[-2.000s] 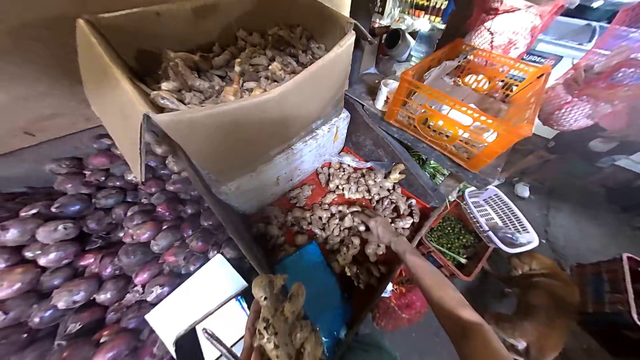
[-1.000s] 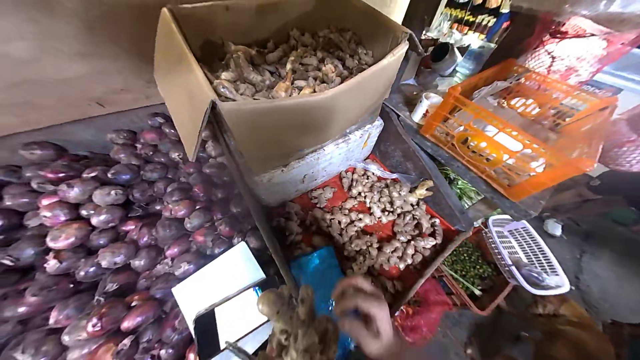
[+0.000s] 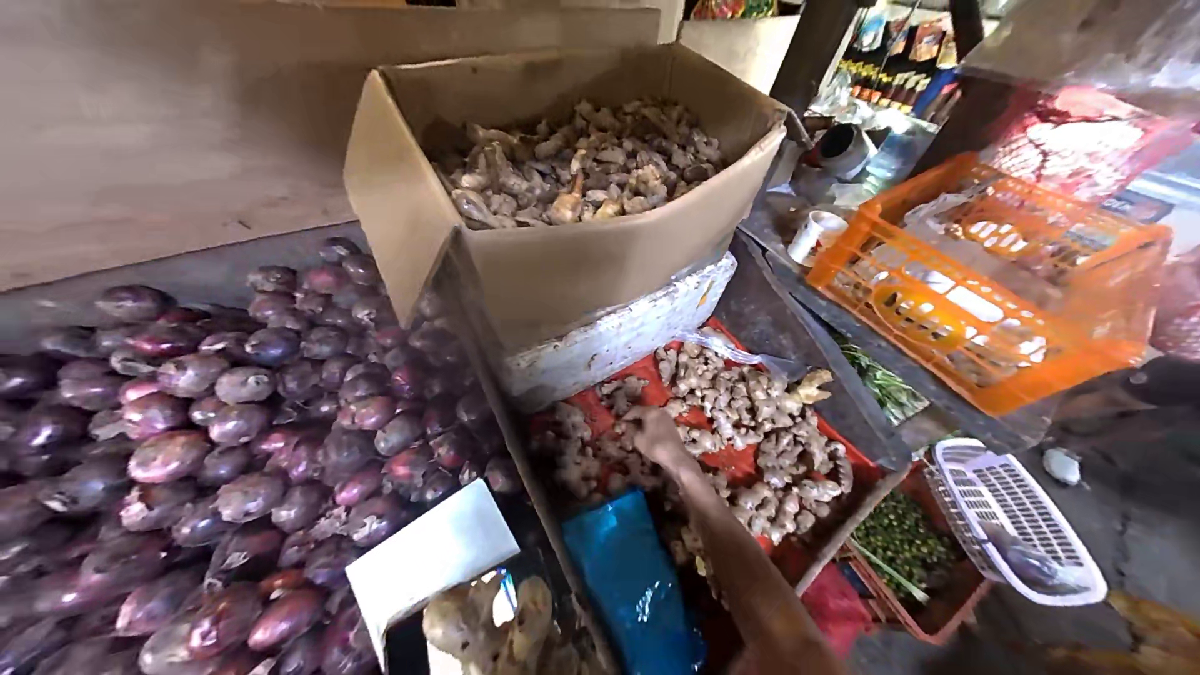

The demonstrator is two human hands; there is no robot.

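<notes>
My right hand [image 3: 656, 437] reaches down onto the small ginger pieces [image 3: 741, 403] spread on a red sheet [image 3: 731, 461]. Its fingertips touch the pieces at the left side; whether they grip one is unclear. At the bottom edge a large ginger root [image 3: 497, 623] is raised in front of a white card or sheet [image 3: 431, 553]; my left hand is out of the picture. A blue plastic packet [image 3: 633, 581] lies left of my right forearm. More ginger [image 3: 581, 169] fills the open cardboard box [image 3: 600, 272] behind, which rests on a worn white block [image 3: 619, 337].
Red onions [image 3: 244, 422] are heaped at left, beside a dark divider [image 3: 511, 422]. At right stand an orange plastic crate [image 3: 975, 291], a white cup [image 3: 817, 236], a white plastic basket [image 3: 1017, 520] and a crate of small green produce [image 3: 900, 544]. A wooden stick [image 3: 848, 530] edges the ginger.
My right hand was near the raised ginger root at the bottom one second ago and has moved back onto the spread ginger. The root sits lower in view, and the view has shifted left.
</notes>
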